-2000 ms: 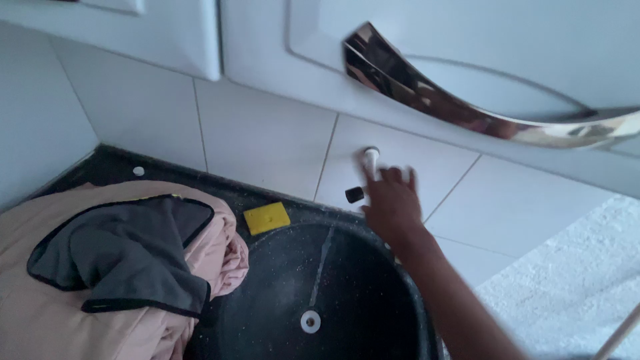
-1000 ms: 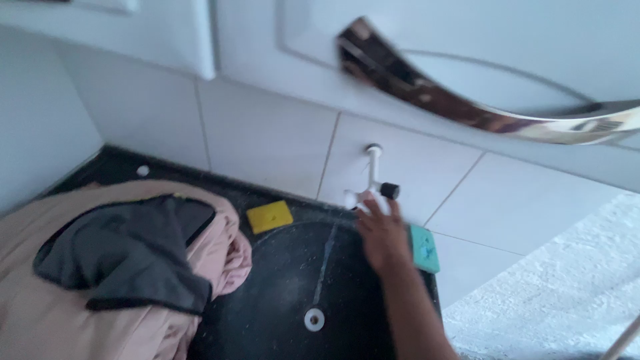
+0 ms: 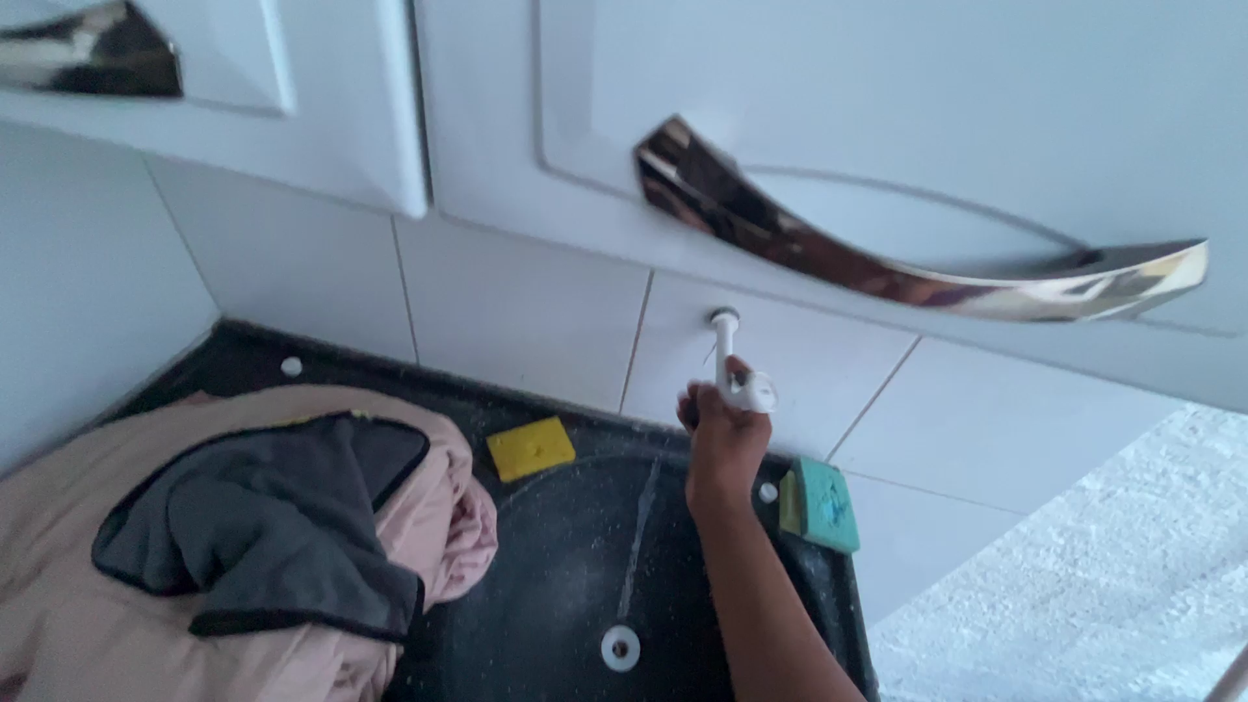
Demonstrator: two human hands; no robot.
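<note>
My right hand (image 3: 726,458) reaches up from the lower right and grips a white plastic wall tap (image 3: 722,341), its fingers around the tap's outer end. A rounded white part of the tap shows at the right of the fingers; a dark part at their left is blurred and partly covered. Below is a black speckled sink (image 3: 546,575) with a white-rimmed drain (image 3: 621,648) and a pale streak running toward it. My left hand is not in view.
Pink fabric (image 3: 322,414) with a dark grey cloth (image 3: 283,517) on it lies at the left. A yellow sponge (image 3: 531,448) and a green scouring sponge (image 3: 827,507) rest on the sink's rim. A cabinet handle (image 3: 877,273) juts out above.
The tap's black knob stood left of my hand, then at the right; now the rounded white part is at the right. My right hand has closed around the tap's end.
</note>
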